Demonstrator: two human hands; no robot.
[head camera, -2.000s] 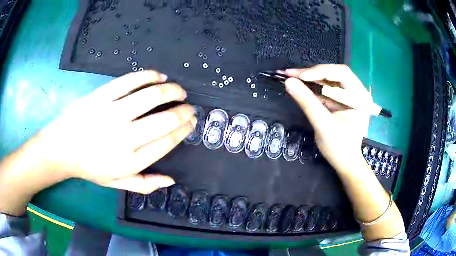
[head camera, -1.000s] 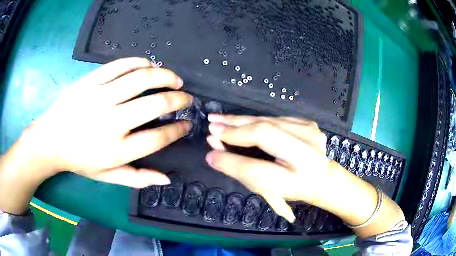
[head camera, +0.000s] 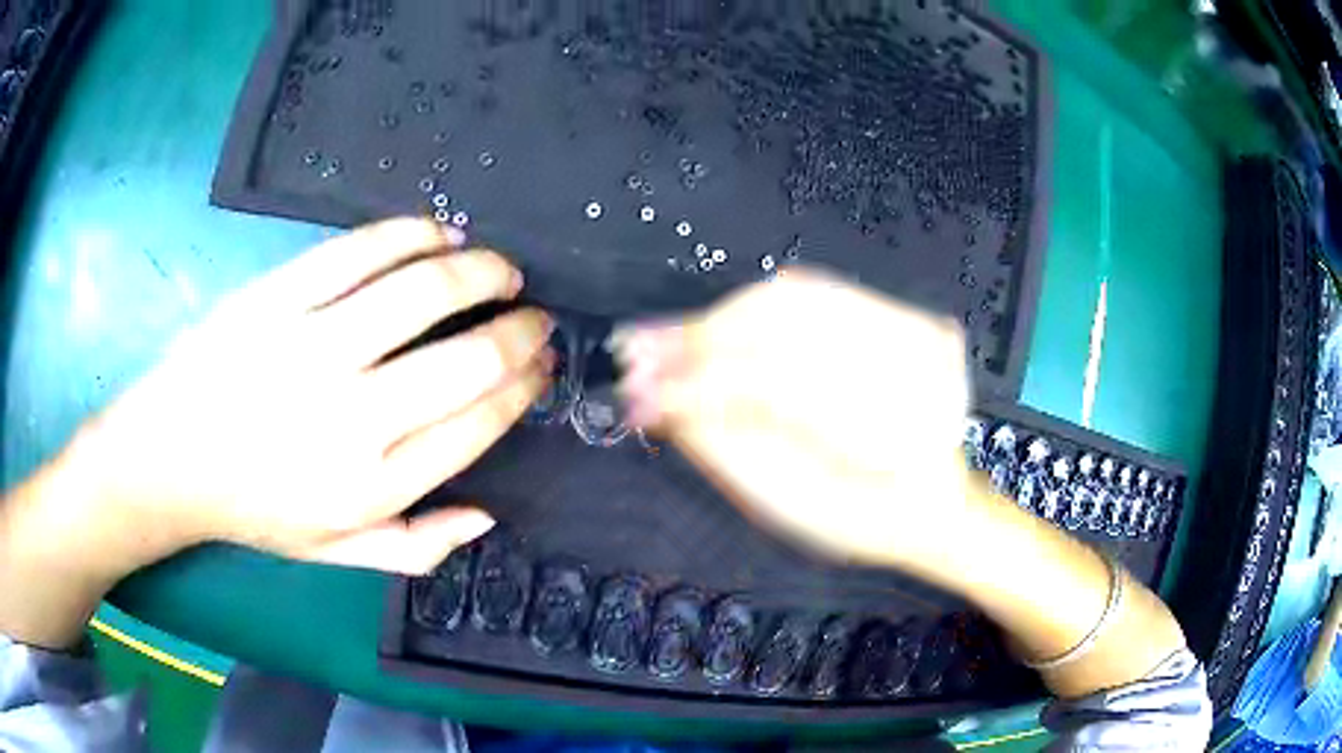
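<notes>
A black parts tray (head camera: 589, 508) holds two rows of glossy oval housings. The near row (head camera: 618, 625) is in plain view; the far row is mostly covered by my hands. My left hand (head camera: 353, 397) lies over the left end of the far row, its fingertips at an oval housing. My right hand (head camera: 824, 412) is blurred, its fingertips bunched beside a clear oval housing (head camera: 601, 419) near my left fingertips. Whether the right fingers hold anything, such as the pointed tool, is hidden.
Beyond lies a wider black loose-parts tray (head camera: 515, 191) with scattered small rings, densest at its right. The green mat (head camera: 1141, 280) surrounds the trays. A dark rail (head camera: 1251, 427) runs along the right side. Something blue (head camera: 1295, 691) shows at the lower right edge.
My right hand moved left from the loose rings to the far row, then lifted slightly there; the tool seen earlier is no longer visible. My left hand stays nearly in place.
</notes>
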